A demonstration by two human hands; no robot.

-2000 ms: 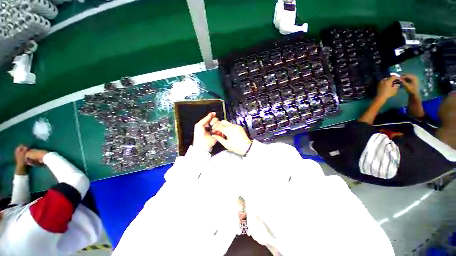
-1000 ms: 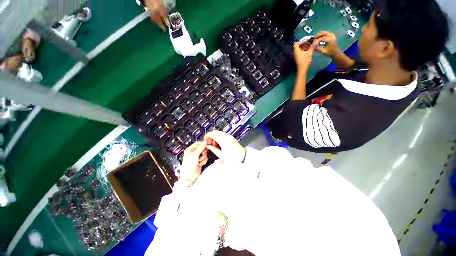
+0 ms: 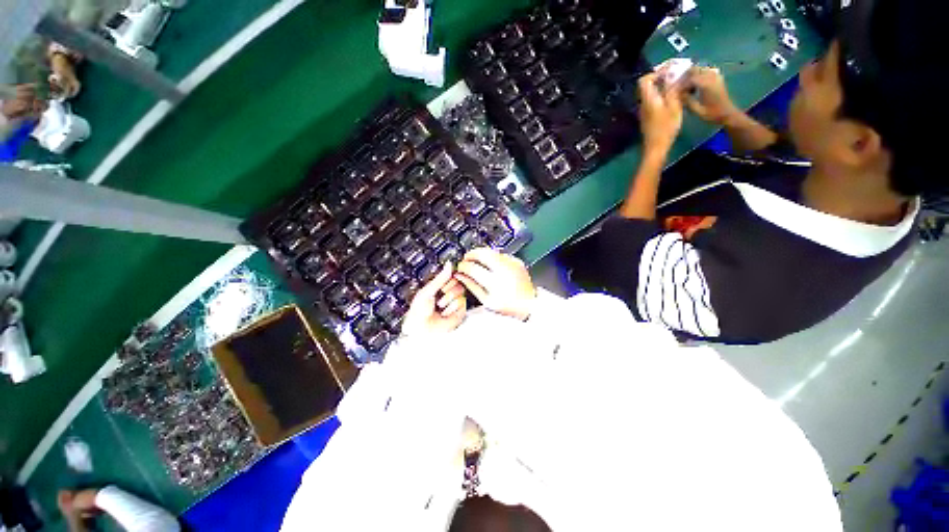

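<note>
My left hand (image 3: 439,301) and my right hand (image 3: 496,281) meet at the fingertips over the front edge of the large black blister tray (image 3: 359,192). A tiny dark thing seems pinched between the fingertips, too small and blurred to name. The tray holds rows of small dark modules with shiny centres. The open parts box (image 3: 279,374), with a tan rim and dark inside, lies left of the tray. The wrists run into white sleeves.
Loose modules (image 3: 198,416) and a white wire bundle (image 3: 235,308) lie left. Small clear parts (image 3: 479,140) lie between the tray and a second black tray (image 3: 546,94). A white camera housing (image 3: 411,42) stands behind. A person (image 3: 770,229) works at right; another's hand (image 3: 81,506) shows lower left.
The view has swung to the right since the first frame. My hands have gone from over the parts box to the tray's front edge. The neighbour at right now holds a white piece.
</note>
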